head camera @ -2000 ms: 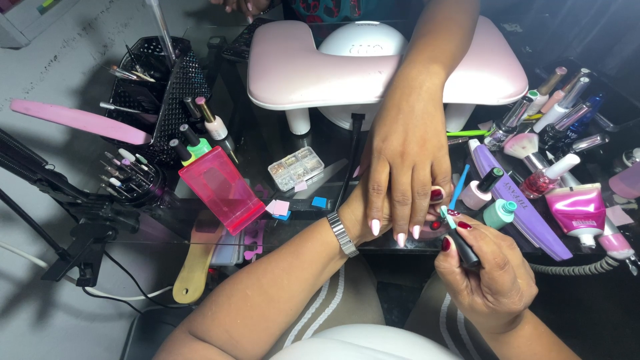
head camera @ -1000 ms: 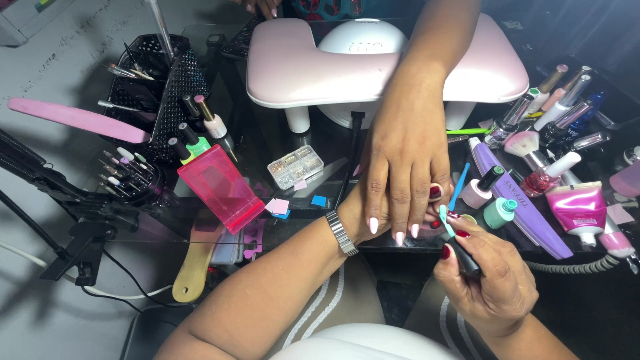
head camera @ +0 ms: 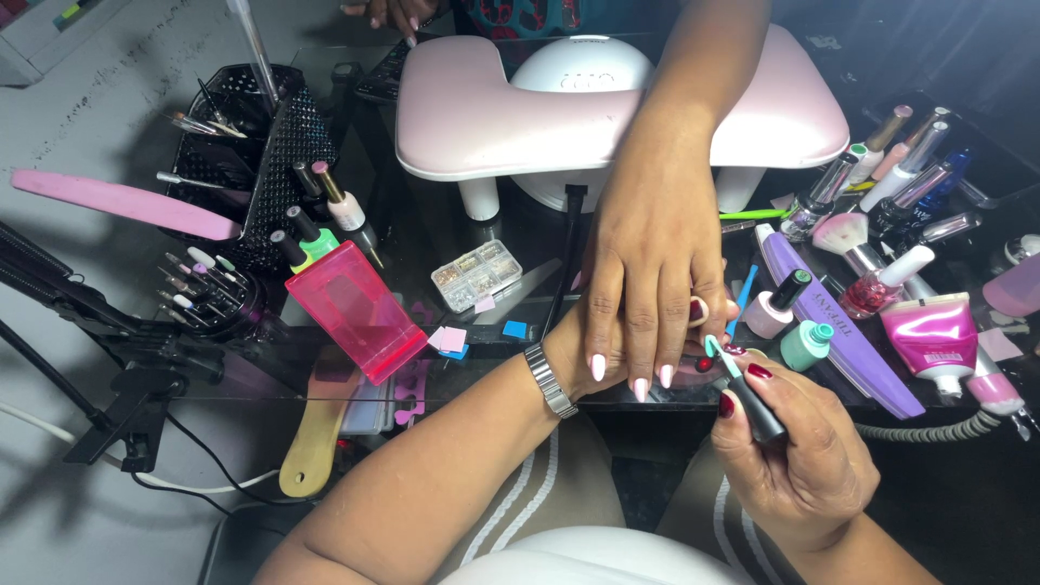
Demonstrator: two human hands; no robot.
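Note:
A nail polish brush with a black cap handle (head camera: 757, 406) is pinched in my right hand (head camera: 796, 455). Its mint-green tip touches or lies right at a fingernail of another person's hand (head camera: 658, 244), which rests palm down. Pale pink and white polish covers three of that hand's nails. My left hand (head camera: 597, 349), with a metal bracelet (head camera: 550, 380) at the wrist, lies mostly hidden beneath the other person's hand and holds its fingers from below. To the right of the brush stands an uncapped mint-green polish bottle (head camera: 806, 346), beside a capped pale pink bottle (head camera: 776, 307).
A pink padded armrest (head camera: 520, 122) spans the back, over a white nail lamp (head camera: 581, 65). Polish bottles, a purple nail file (head camera: 837, 325) and a pink tube (head camera: 932, 335) crowd the right. Left are a red container (head camera: 357, 309), a rhinestone box (head camera: 477, 275) and a black brush organizer (head camera: 284, 162).
My right hand and the polish brush have shifted slightly at the other person's fingertip. My left hand stays under that person's hand.

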